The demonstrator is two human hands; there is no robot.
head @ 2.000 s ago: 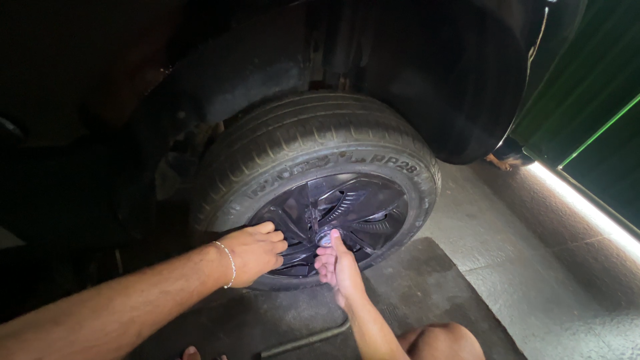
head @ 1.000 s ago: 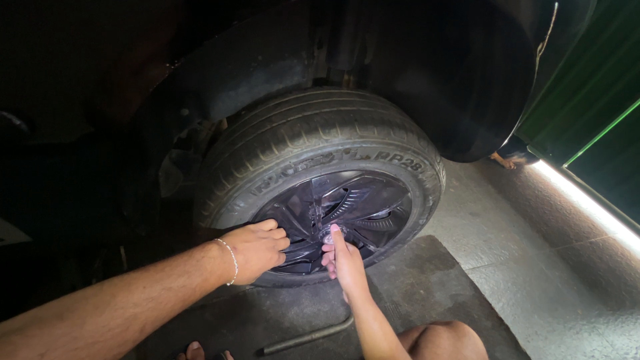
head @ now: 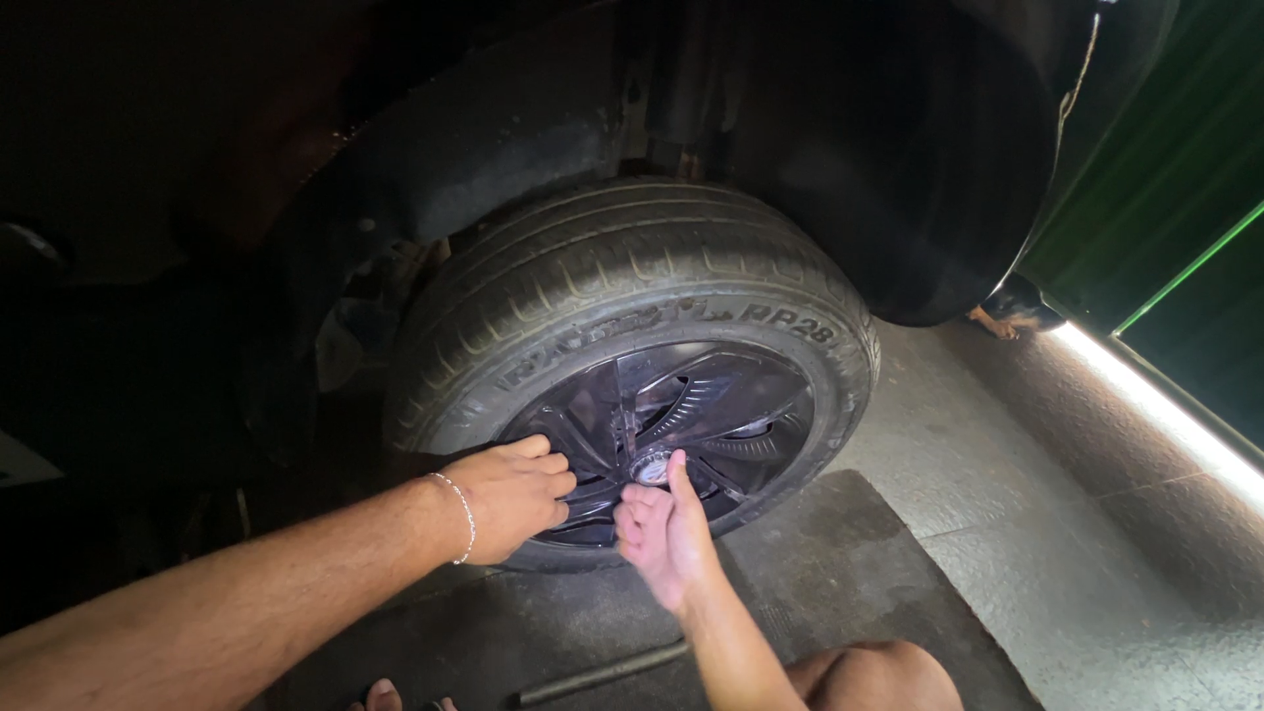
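Note:
A car wheel with a black rubber tyre (head: 632, 267) and a glossy black hubcap (head: 731, 395) fills the middle of the head view. My left hand (head: 509, 494), with a thin chain bracelet (head: 466, 518) at its wrist, lies at the hubcap's left edge, its fingers curled over a spoke; the fingertips are partly hidden. My right hand (head: 667, 533) is at the hub with its thumb up beside the round centre cap (head: 652, 468) and its other fingers curled just below it. Whether the right fingers grip a part of the hubcap cannot be told.
The dark wheel arch (head: 513, 148) and body of the car surround the tyre. A metal bar (head: 602, 673) lies on a dark mat (head: 859, 573) below. At right are a bright light strip (head: 1165, 405), a green corrugated wall (head: 1185, 227) and an animal's paw (head: 997, 324). My knee is at the bottom.
The right hand's fingers have shifted slightly down from the centre cap, which shows more plainly now. My left hand stays at the hubcap's left edge.

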